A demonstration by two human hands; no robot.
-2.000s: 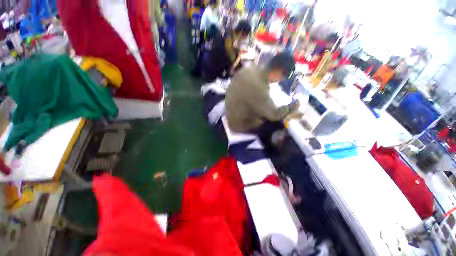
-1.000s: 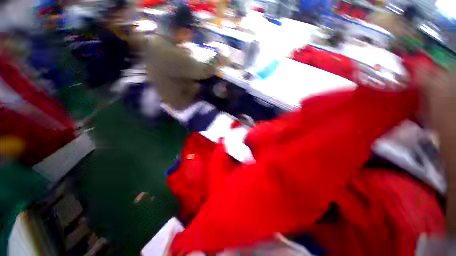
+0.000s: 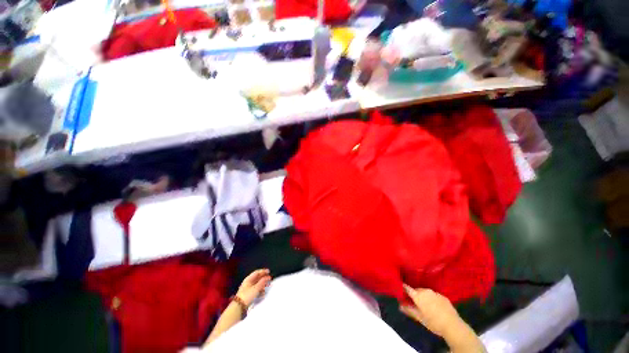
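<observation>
A large heap of red garment pieces (image 3: 379,193) lies in front of me, right of centre, at the edge of the machine table. My right hand (image 3: 426,308) grips the lower edge of the red cloth with its fingers. My left hand (image 3: 255,284) is left of the heap, away from the cloth, with its fingers loosely bent and nothing visible in it. More red cloth (image 3: 165,303) hangs at the lower left. Striped rib pieces (image 3: 234,200) lie bunched on the white bench (image 3: 158,231).
The machine table (image 3: 165,117) runs across the top with a sewing machine (image 3: 290,52). A green tray (image 3: 424,72) is near its right end. A pink bin (image 3: 530,136) stands right of the heap. A white board (image 3: 534,320) is at lower right, over green floor (image 3: 541,241).
The view has turned right, from the aisle to the machine table. The red cloth stretched across the view now lies bunched in a heap. Both hands now show clearly.
</observation>
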